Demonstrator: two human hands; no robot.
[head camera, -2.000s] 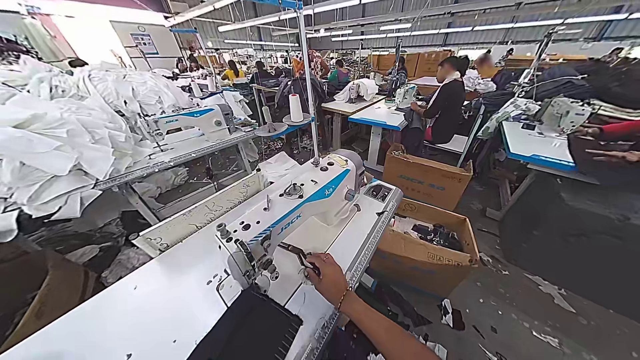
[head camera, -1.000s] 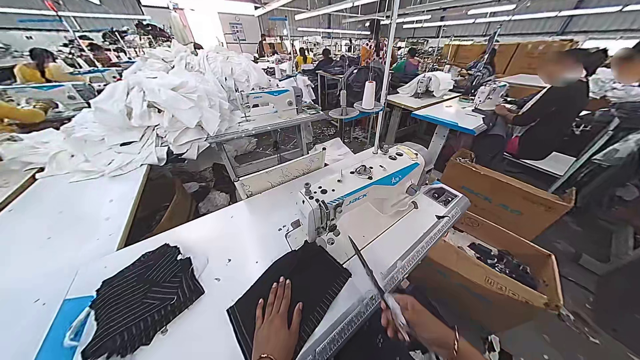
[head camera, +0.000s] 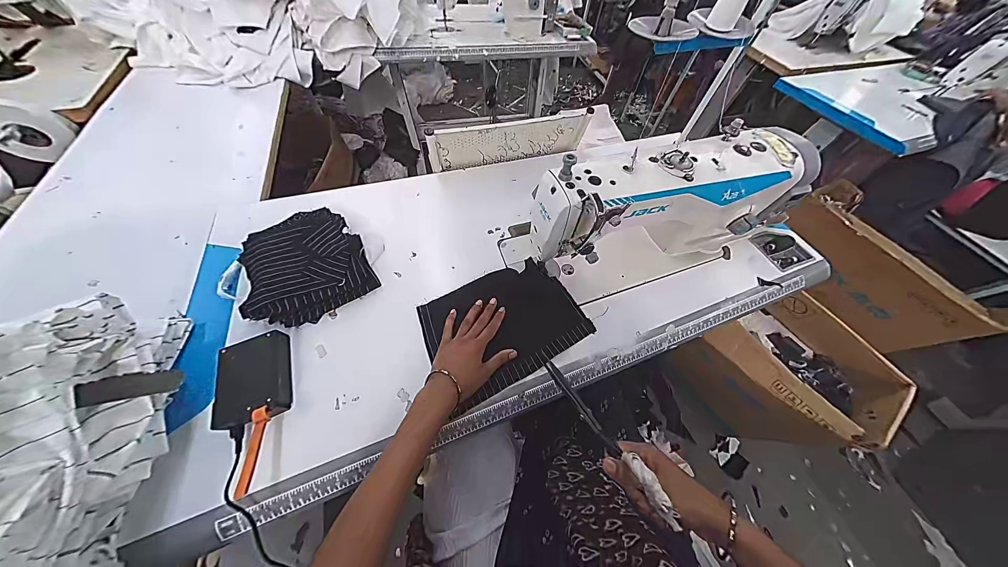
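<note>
My left hand lies flat, fingers spread, on a black fabric piece with white stripes along its lower edge. The cloth's far edge reaches the needle area of a white and blue Jack sewing machine. In my right hand is a long dark metal tool, its handle wrapped in white material; its tip touches or nearly touches the cloth's near edge. Whether it is scissors or a pointed tool cannot be told. A stack of black pinstriped pieces lies left of the machine.
A black box with a cable and orange strap sits on the table's left part. Pale striped cloth lies at far left, white garments behind. Open cardboard boxes with scraps stand right of the table, whose front edge bears a measuring tape.
The view has tilted down and left. My left hand stays on the black cloth, while the metal tool in my right hand now points at the cloth's near edge. Two seconds ago my right hand was beside the needle area.
</note>
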